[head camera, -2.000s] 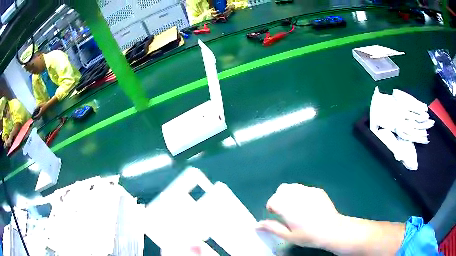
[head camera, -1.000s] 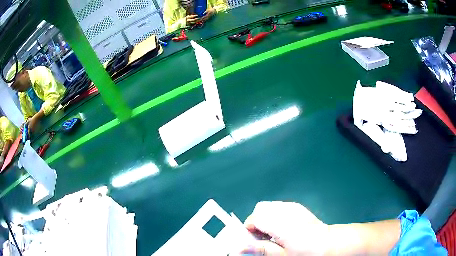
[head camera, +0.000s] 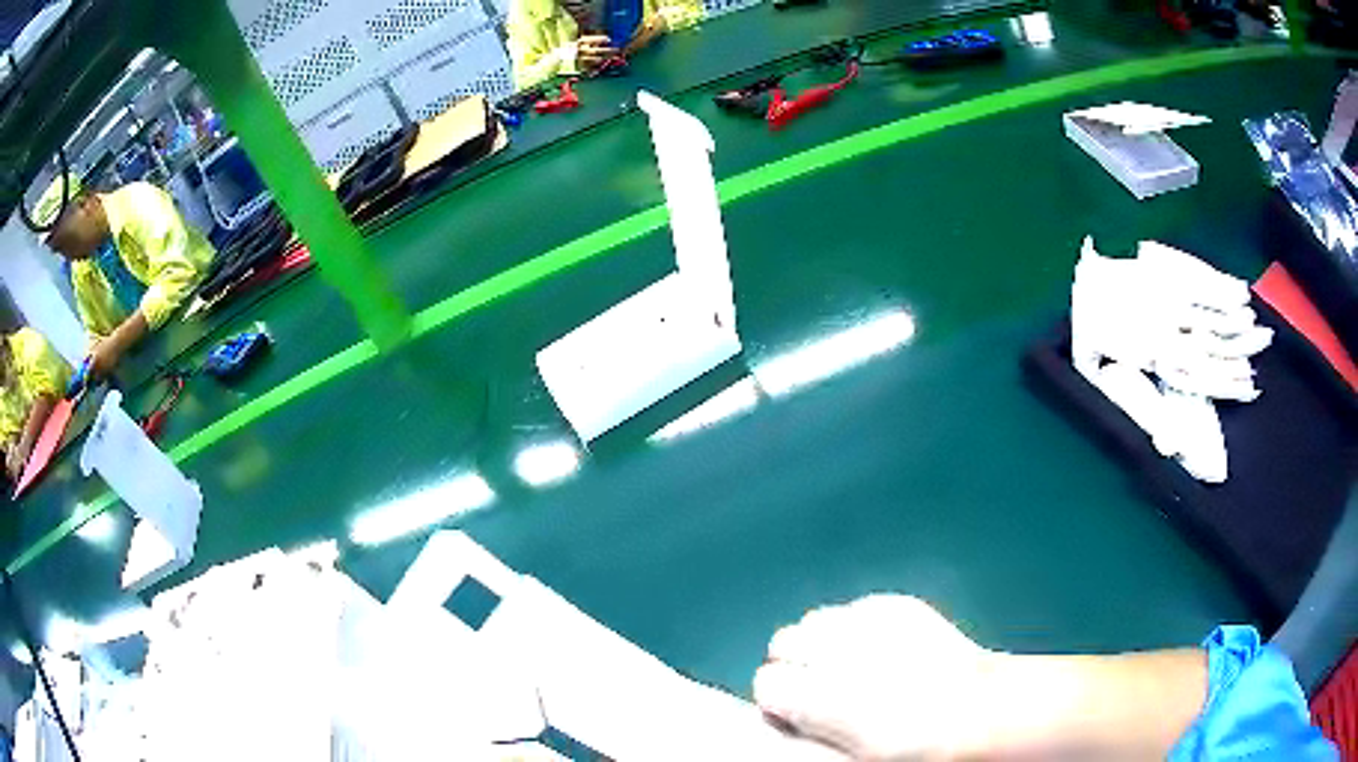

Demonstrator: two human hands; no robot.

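A white die-cut card insert (head camera: pixel 588 640) with a square hole lies at the lower centre, its left part beside or over the stack of white blanks (head camera: pixel 246 640). My right hand (head camera: pixel 894 677) is at the insert's right end, its fingers curled on the card; glare blurs the contact. My left hand is not visible. A white box (head camera: pixel 641 357) stands open beyond, its tall lid upright. The insert's lower edge is cut off by the picture.
Other white boxes stand at left (head camera: pixel 161 521) and upper right (head camera: pixel 1135 157). Small white folded pieces (head camera: pixel 1169 350) lie on a black tray (head camera: pixel 1147 484) at right, near silvery bags (head camera: pixel 1303 179). A green upright (head camera: pixel 305 194) rises beyond. Yellow-smocked people sit across the line.
The insert's square hole has moved left and up, and more of the card shows. My right hand has shifted slightly right. The open centre box has moved right past the green upright.
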